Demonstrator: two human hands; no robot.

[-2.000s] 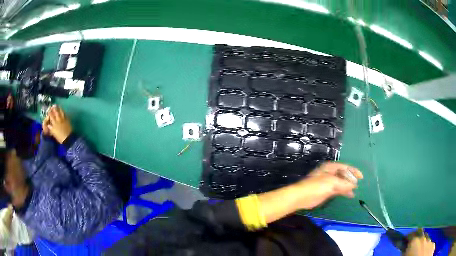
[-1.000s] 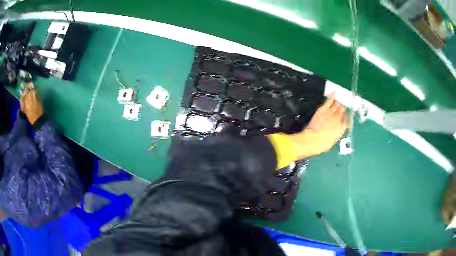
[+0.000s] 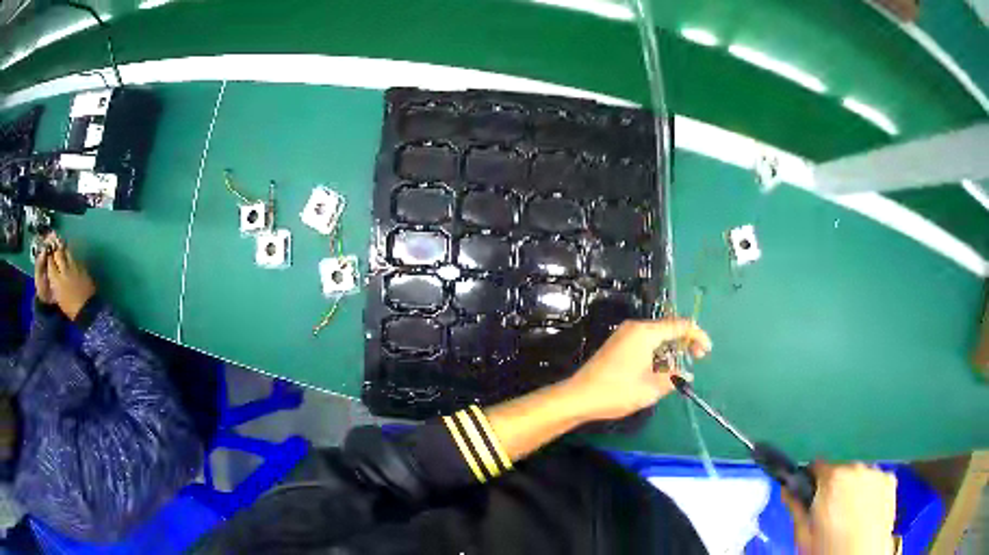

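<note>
My left hand [image 3: 640,366] holds a small wired module [image 3: 668,356] by its edges over the right front of the black blister tray [image 3: 499,228]; a thin yellow-green wire sticks up from it. My right hand [image 3: 851,507] grips the black handle of a long-tipped hand tool [image 3: 724,421]. The tool's dark tip is at the module, but contact is hard to tell. The tray pockets look empty. Several pale square modules with dark round centres lie left of the tray, one of them here [image 3: 338,276]. Another module [image 3: 743,245] lies to the right.
A clear hose [image 3: 664,163] hangs across the view. One more module [image 3: 768,170] is near the shelf edge. A blue bin [image 3: 922,510] with white contents is below the bench edge. A neighbour's hands [image 3: 65,276] work at left beside a black box [image 3: 132,152]. Blue stool legs [image 3: 255,461] show below.
My left hand has come back from the far right of the bench and now holds a module. My right hand has come into view with the tool, its tip now at that module.
</note>
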